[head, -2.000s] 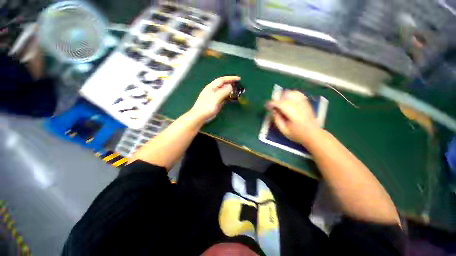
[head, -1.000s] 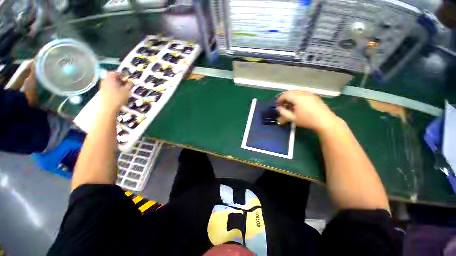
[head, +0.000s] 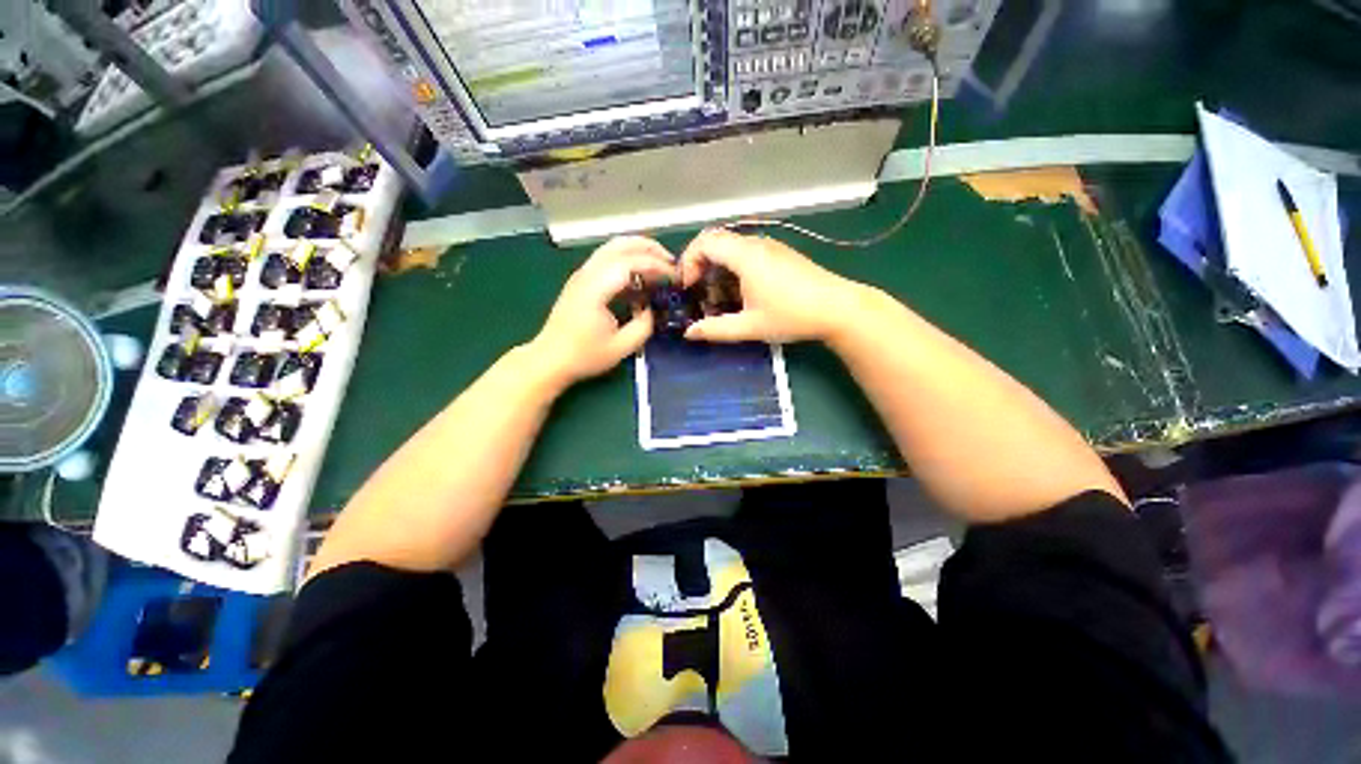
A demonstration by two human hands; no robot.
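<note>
A small black unit (head: pixel 673 311) is held between my two hands at the top edge of the white-bordered dark-blue pad (head: pixel 717 396). My left hand (head: pixel 600 311) grips it from the left with bent fingers. My right hand (head: pixel 761 290) grips it from the right, next to a dark part between its fingers. The fingers hide much of the unit. A thin brownish cable (head: pixel 866 240) curves from the tester's right-hand port to my right hand.
The tester (head: pixel 776 67) stands on a pale stand (head: pixel 717 191) behind the pad. A white tray (head: pixel 135 485) of black units lies left, beside a round fan (head: pixel 23 381). A blue bin (head: pixel 90 649) is low at left. A clipboard with paper and a yellow pen (head: pixel 1303 236) lies right.
My left hand has moved from the tray to the pad and meets my right hand at the black unit. The view has shifted, bringing the clipboard fully into sight.
</note>
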